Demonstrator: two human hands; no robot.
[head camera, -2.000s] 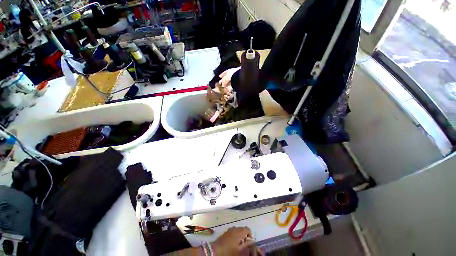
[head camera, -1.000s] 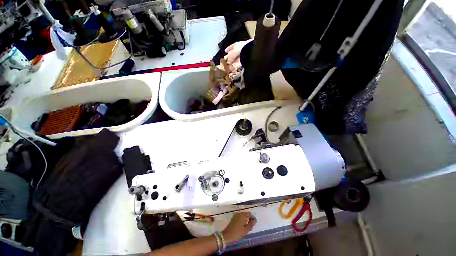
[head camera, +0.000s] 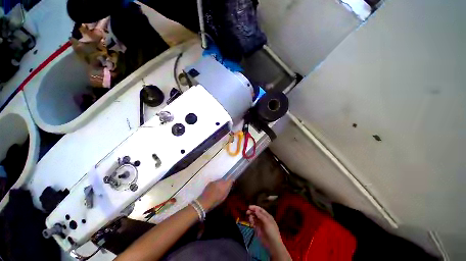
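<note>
The white sewing machine (head camera: 143, 148) lies diagonally across the table. My left hand (head camera: 214, 192), with bands at the wrist, rests at the table's front edge, its fingers blurred and partly hidden. My right hand (head camera: 261, 222) is in front of the table edge over my lap, fingers bent; whether it holds something small is unclear. Thread snips (head camera: 160, 208) lie on the table between the machine and my left forearm. Dark cloth (head camera: 130, 234) lies by the needle end, partly under the machine head.
Scissors with orange and red loops (head camera: 248, 145) lie at the right table end beside a black thread cone (head camera: 273, 106). White troughs (head camera: 59, 120) are behind the table. A person's dark clothing shows at the top. Something red (head camera: 327, 237) is at lower right, near the wall.
The view has swung right and down, so the machine appears turned and further left. My right hand now shows in front of the table. My left hand stays near the front edge.
</note>
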